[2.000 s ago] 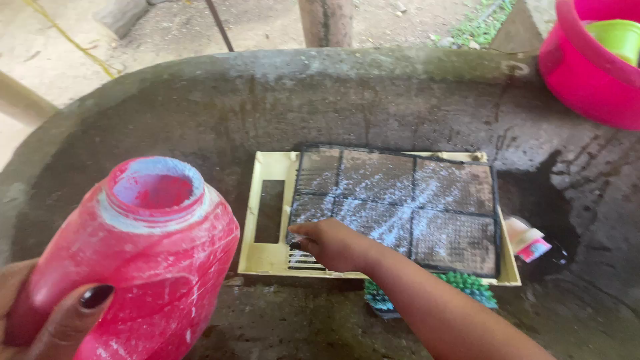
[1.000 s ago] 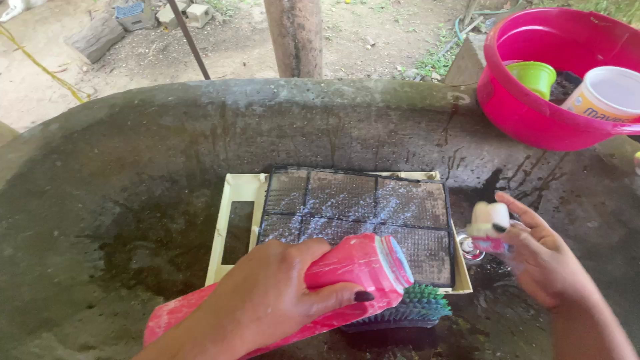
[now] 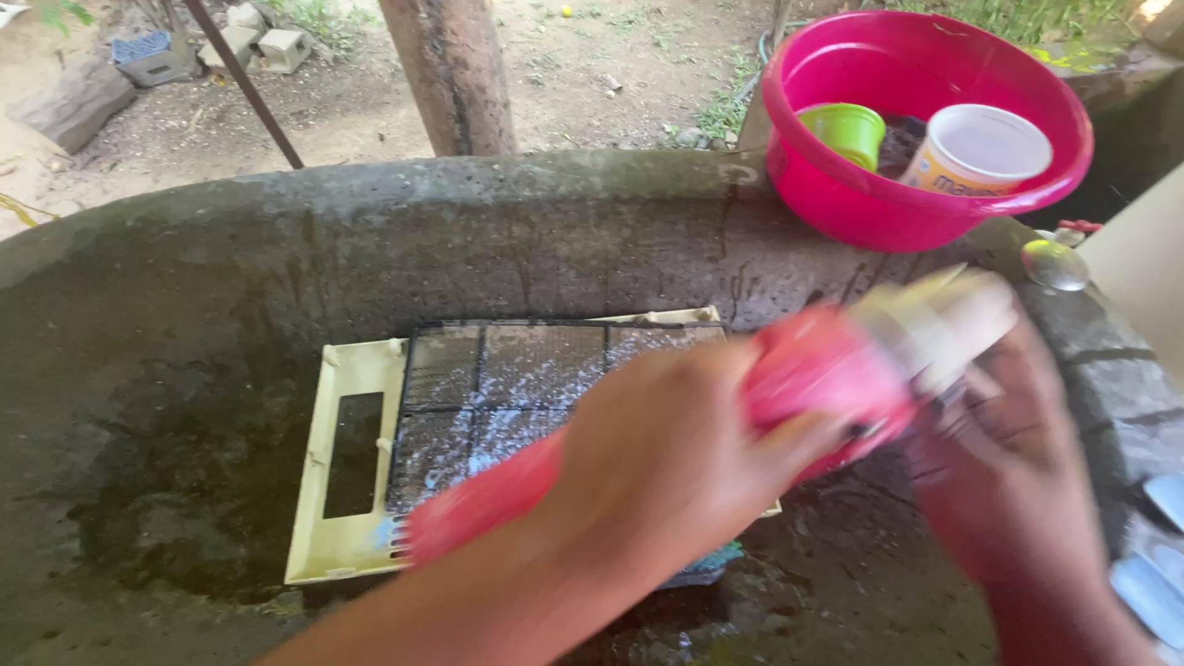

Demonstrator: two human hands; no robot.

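My left hand (image 3: 666,435) is closed around a pink plastic bottle (image 3: 490,495), tilted with its mouth to the upper right. At that mouth my right hand (image 3: 1008,462) holds a blurred whitish object (image 3: 953,319), perhaps a cap or small container; its exact kind is unclear. Below and left of the hands, a black-framed mesh filter (image 3: 546,370) dusted with bluish-white powder lies on a cream plastic panel (image 3: 310,481) with a rectangular opening. A green-bristled brush (image 3: 708,569) is mostly hidden under my left forearm.
All this is inside a wet concrete basin (image 3: 185,370) with a raised rim. On the rim at the upper right stands a pink tub (image 3: 888,222) holding a green cup (image 3: 846,134) and a white plastic container (image 3: 985,148). A wooden post (image 3: 453,74) rises behind the rim.
My right hand, over the filter two seconds ago, picked up the whitish object at the basin's right and now has it against the bottle's mouth. The bottle has moved right from the left side.
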